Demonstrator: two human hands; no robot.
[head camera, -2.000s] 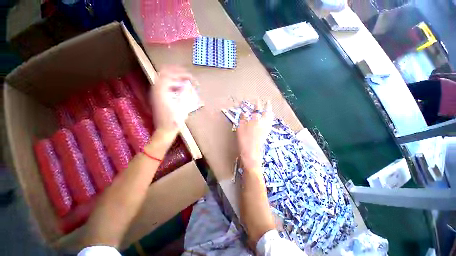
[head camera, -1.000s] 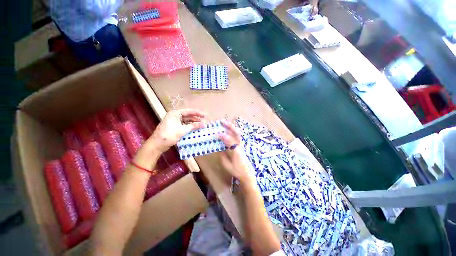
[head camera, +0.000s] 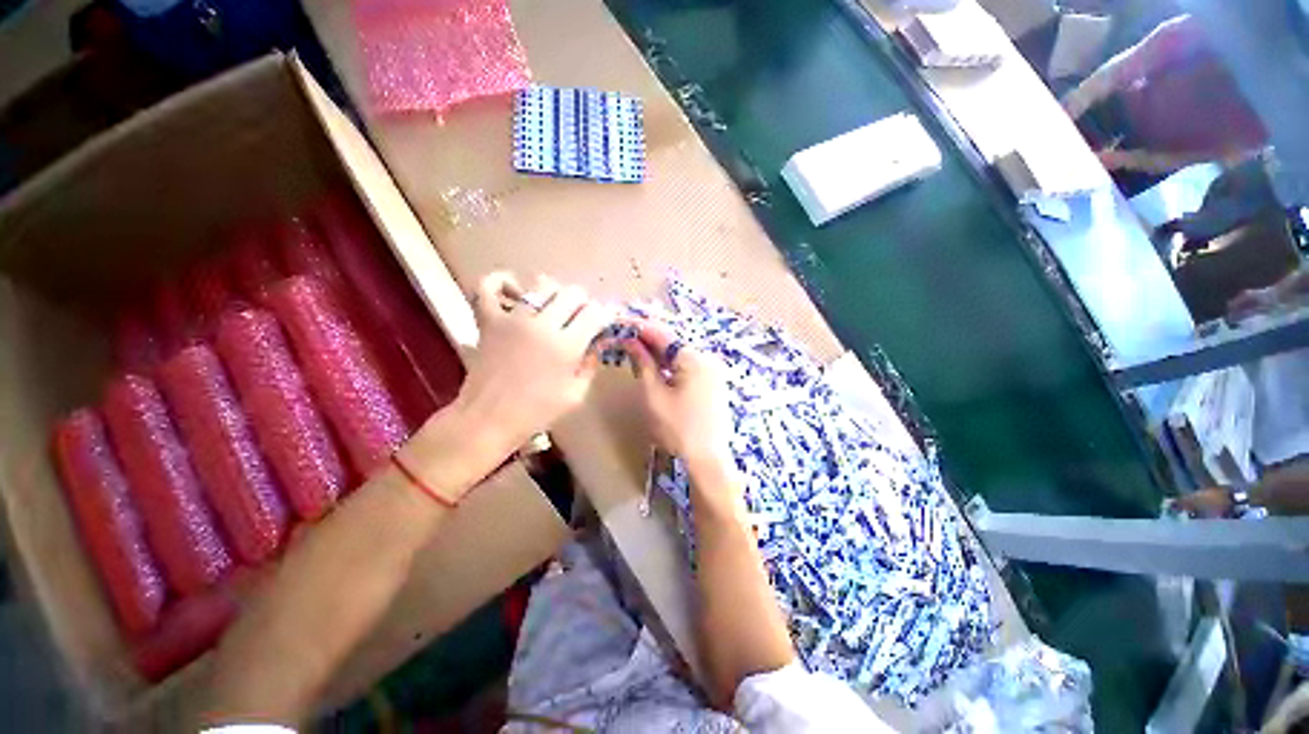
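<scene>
My left hand (head camera: 531, 351) is closed around a small stack of strip boards (head camera: 617, 341), most of it hidden by the fingers. My right hand (head camera: 681, 384) touches the stack's right end with its fingertips. A large loose heap of white and blue strip boards (head camera: 847, 516) lies on the brown bench beside and beyond my right hand. A lined-up block of strips (head camera: 579, 135) lies flat farther up the bench. A pink-red bubble wrap sheet (head camera: 439, 55) lies just past it.
An open carton (head camera: 495, 552) with pink-red wrapped rolls (head camera: 218, 453) stands left of the bench. A green conveyor (head camera: 948, 301) on the right carries a white box (head camera: 863, 168). A crumpled clear bag (head camera: 1022, 691) lies at the heap's near end. People are at the far right.
The striped block held flat between both hands a second ago is now mostly covered by my left hand. The view has shifted, and the bench's far end has left the picture.
</scene>
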